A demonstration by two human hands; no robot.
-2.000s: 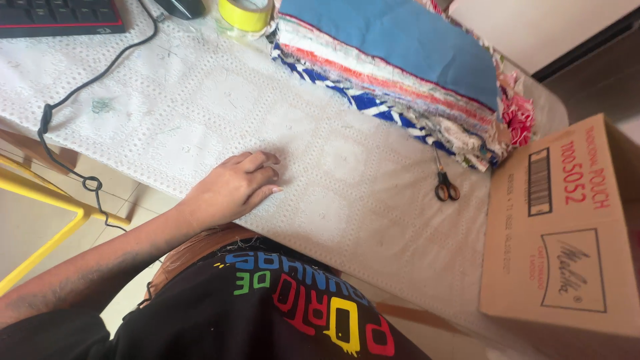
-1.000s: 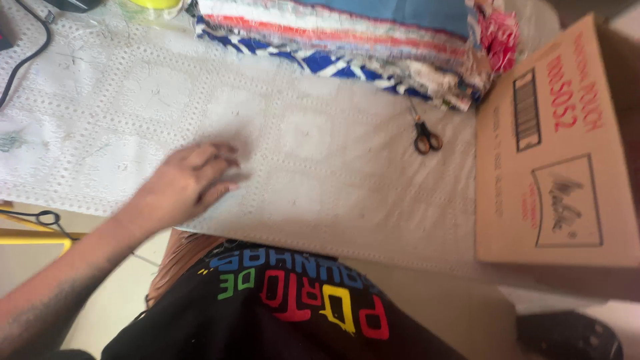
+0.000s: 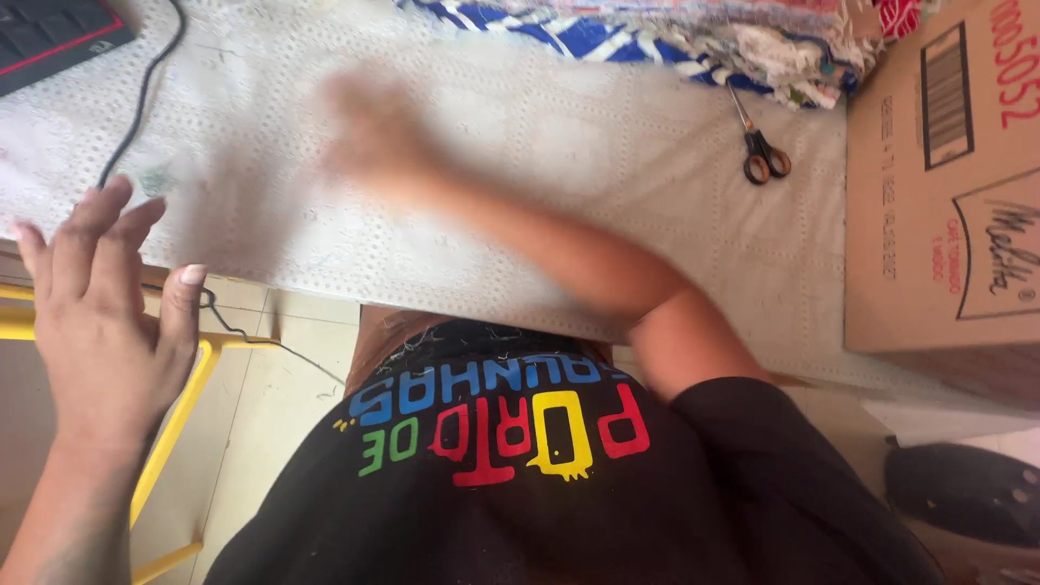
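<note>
My left hand [image 3: 114, 301] is at the left, by the table's front edge, its fingers apart and nothing in it. Near its fingertips a black cable [image 3: 146, 101] runs across the white lace-patterned tablecloth [image 3: 561, 162]. My right hand [image 3: 378, 134] is over the cloth left of centre, strongly blurred; its fingers cannot be made out, and no object shows in it. Scissors with black and orange handles [image 3: 760, 154] lie at the right, their tips by the edge of a stack of layered fabric [image 3: 601, 36]. A small tuft of greenish threads [image 3: 154, 180] lies near my left fingers.
A cardboard box [image 3: 894, 301] stands on the right end of the table. Part of a black keyboard with a red line [image 3: 57, 41] is at the top left. Below the table are a yellow metal frame [image 3: 175, 422] and, at the right, a dark object [image 3: 959, 491] on the floor.
My right hand and forearm have come into view over the tablecloth. The left hand, earlier resting on the cloth, is now farther left at the table's edge with its fingers spread.
</note>
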